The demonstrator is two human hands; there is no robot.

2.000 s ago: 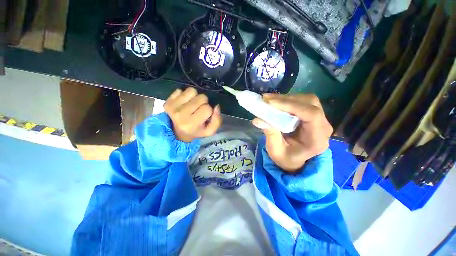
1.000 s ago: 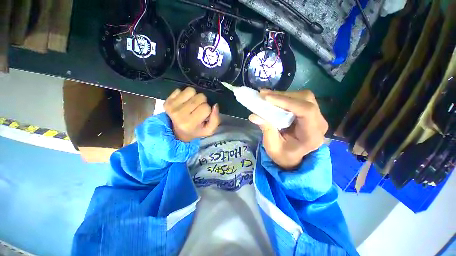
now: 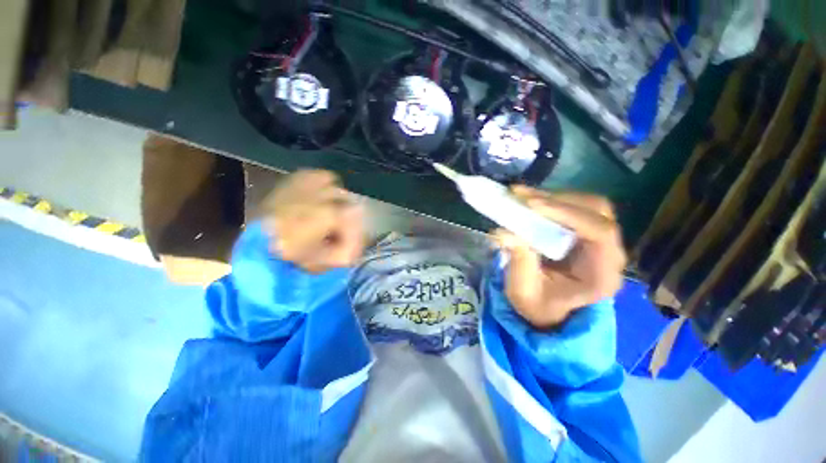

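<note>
Three glossy black ear cup housings lie in a row on the green bench: a left one (image 3: pixel 263 95), a middle one (image 3: pixel 382 122) and a right one (image 3: pixel 545 149). Each has a silvery-white centre patch and fine red wires at its top bracket. My right hand (image 3: pixel 566 262) holds the white glue bottle (image 3: pixel 516 215), its narrow nozzle pointing up-left at the lower edge of the middle housing; contact cannot be told. My left hand (image 3: pixel 312 222) is blurred, with curled fingers, at the bench's front edge below the left housing. Nothing shows in it.
Black booms (image 3: pixel 398 29) lie behind the housings. A grey patterned mat (image 3: pixel 580 45) holds a blue strip (image 3: pixel 645 104). Cardboard layers with black parts (image 3: pixel 725 190) stand at right, more cardboard (image 3: pixel 136 45) at left. Below the bench are a brown carton (image 3: pixel 195 203) and blue bins (image 3: pixel 752 380).
The whole view has shifted, so bench and housings sit further right and lower. My left hand has moved left relative to the housings and is blurred. The bottle stays in my right hand.
</note>
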